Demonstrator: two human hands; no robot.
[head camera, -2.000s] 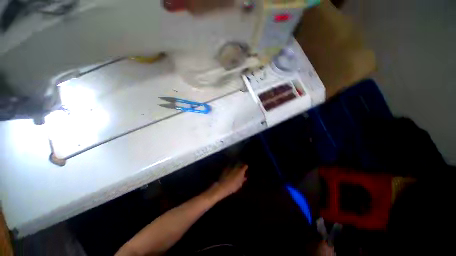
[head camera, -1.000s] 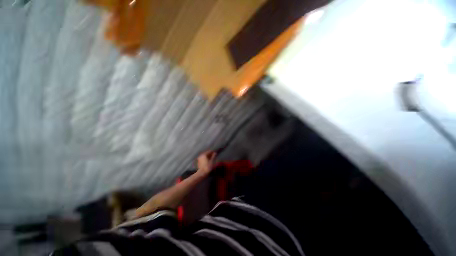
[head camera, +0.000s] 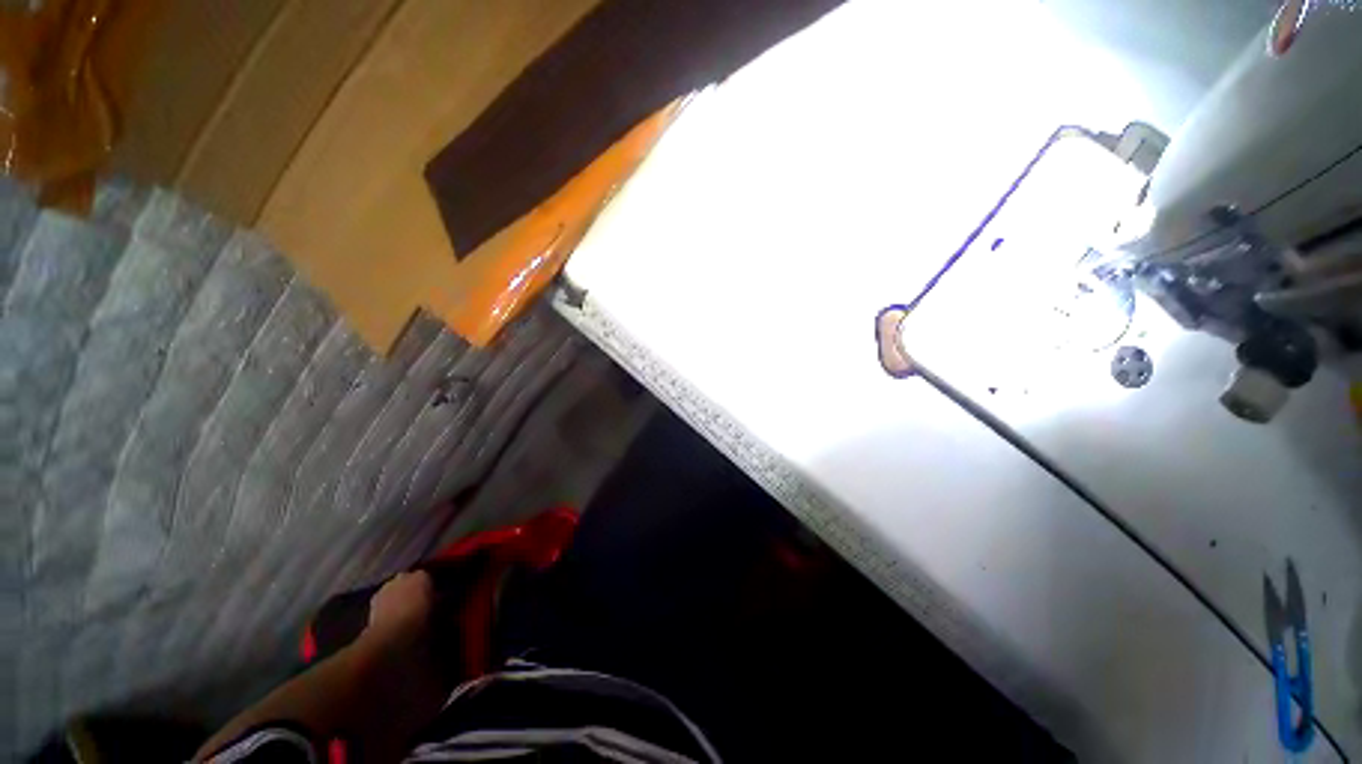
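Observation:
My left hand (head camera: 400, 605) is at the lower left, below table level, at a red stool or bin (head camera: 515, 540) with dark fabric (head camera: 341, 615) on it. The hand touches or overlaps the dark fabric; its fingers are too dark and small to show a grip. My right hand is out of the picture. A long dark brown fabric piece (head camera: 583, 112) lies on the taped cardboard (head camera: 321, 164) at the upper left. The presser foot and needle area (head camera: 1113, 284) is brightly lit, with no fabric under it.
The white sewing table (head camera: 837, 373) has a printed ruler along its front edge. Blue-handled thread snips (head camera: 1291, 679) lie at the lower right. Grey quilted covering (head camera: 224, 433) fills the left side. The machine head overhangs the table at right.
The view has swung from the table's right end to its left. My left hand, earlier below the table's front edge, is now at the red stool or bin.

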